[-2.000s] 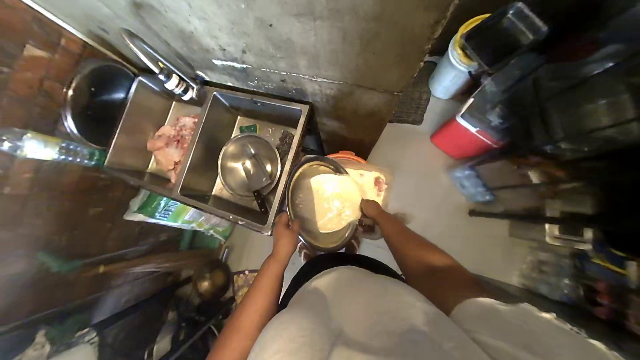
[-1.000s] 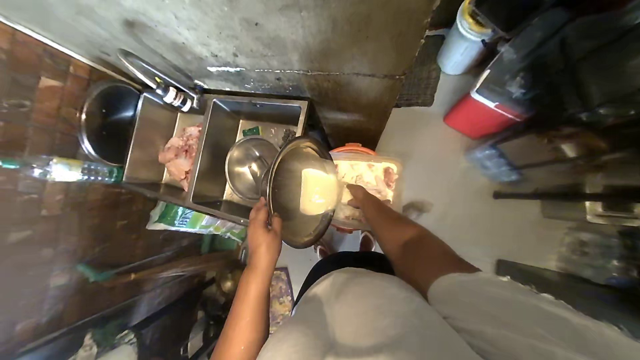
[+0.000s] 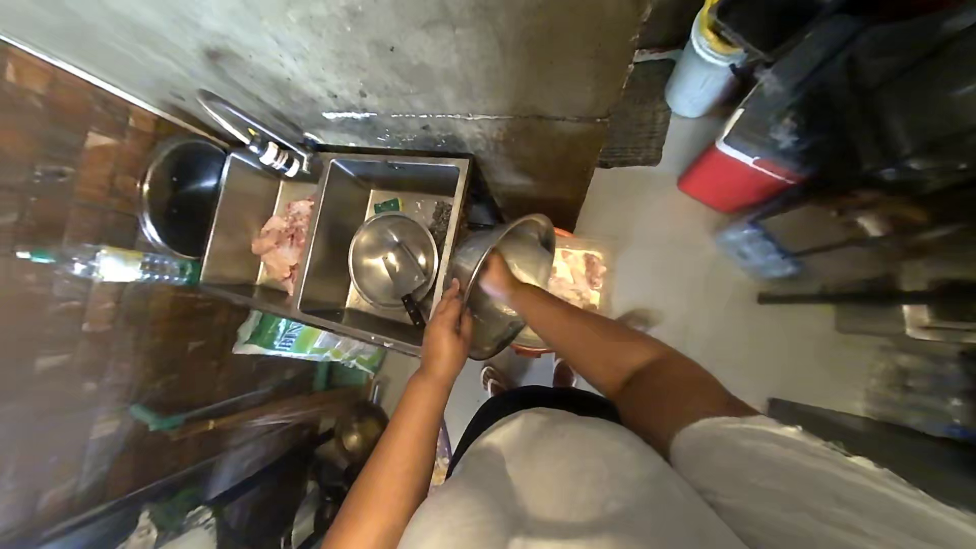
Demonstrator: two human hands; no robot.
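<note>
My left hand (image 3: 446, 332) grips the rim of a large metal bowl (image 3: 537, 236), which is tilted beside the sink. My right hand (image 3: 497, 276) reaches inside the bowl; it is blurred, and whether it holds anything cannot be told. Beyond the bowl, partly hidden by it, a container of pale raw meat pieces (image 3: 583, 271) stands low down. In the near sink basin lies a smaller steel bowl (image 3: 374, 259) with a cleaver (image 3: 404, 274) resting across it. Raw meat (image 3: 284, 240) lies in the other basin.
The double steel sink (image 3: 309, 252) has a faucet (image 3: 267, 149) at the wall. A dark round basin (image 3: 187, 198) and a plastic bottle (image 3: 122, 264) lie left of it. A green and white bag (image 3: 297, 339) is below. A red cooler (image 3: 736, 179) and a bucket (image 3: 701, 72) stand right.
The large bowl has tipped and its opening now faces right, toward the meat container. My right hand has moved from the bowl's right edge into the bowl.
</note>
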